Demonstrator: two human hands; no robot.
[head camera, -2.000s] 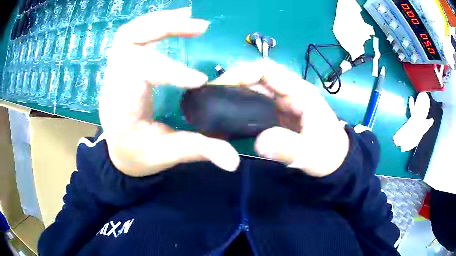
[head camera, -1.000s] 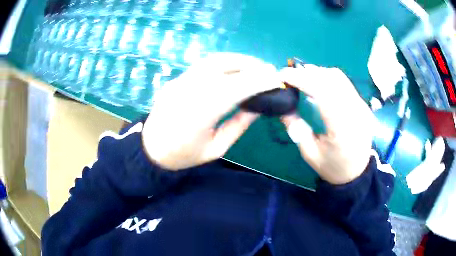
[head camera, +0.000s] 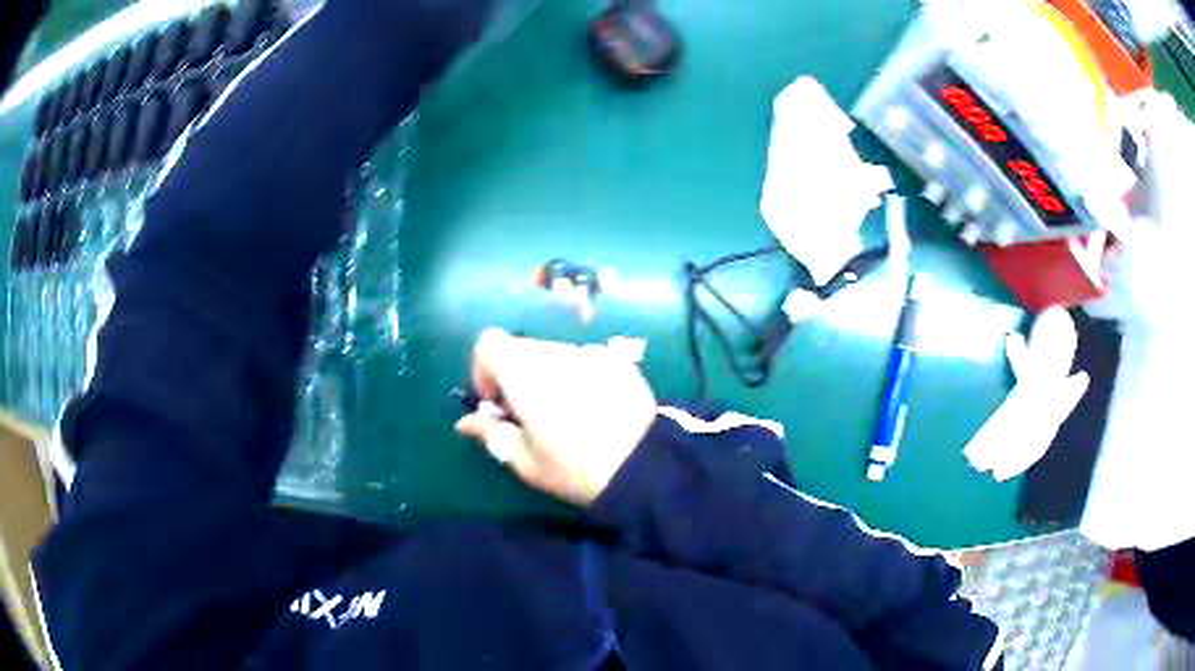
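My right hand (head camera: 564, 413) is low over the mat near its front edge, fingers pinched on a small dark piece (head camera: 467, 399), perhaps the cable plug; most of it is hidden. My left sleeve (head camera: 249, 249) reaches up to the top edge; my left hand is out of the picture. Two earbuds (head camera: 570, 279) with pale stems and a yellow-orange spot lie on the mat beyond my right hand. A blurred dark rounded object (head camera: 636, 46), possibly a charging case, is near the top edge.
The blister tray (head camera: 354, 328) is at left, partly under my left arm, with black cases (head camera: 118, 125) in far pockets. At right are a coiled black cable (head camera: 754, 361), white piece (head camera: 815, 184), meter (head camera: 976, 131), red box (head camera: 1048, 269), blue marker (head camera: 896, 380) and crumpled white glove-like shape (head camera: 1033, 400).
The dark case has left my hands. My left arm has stretched up and away, its hand leaving the picture. My right hand has lowered and pinched the small dark piece. The view has shifted.
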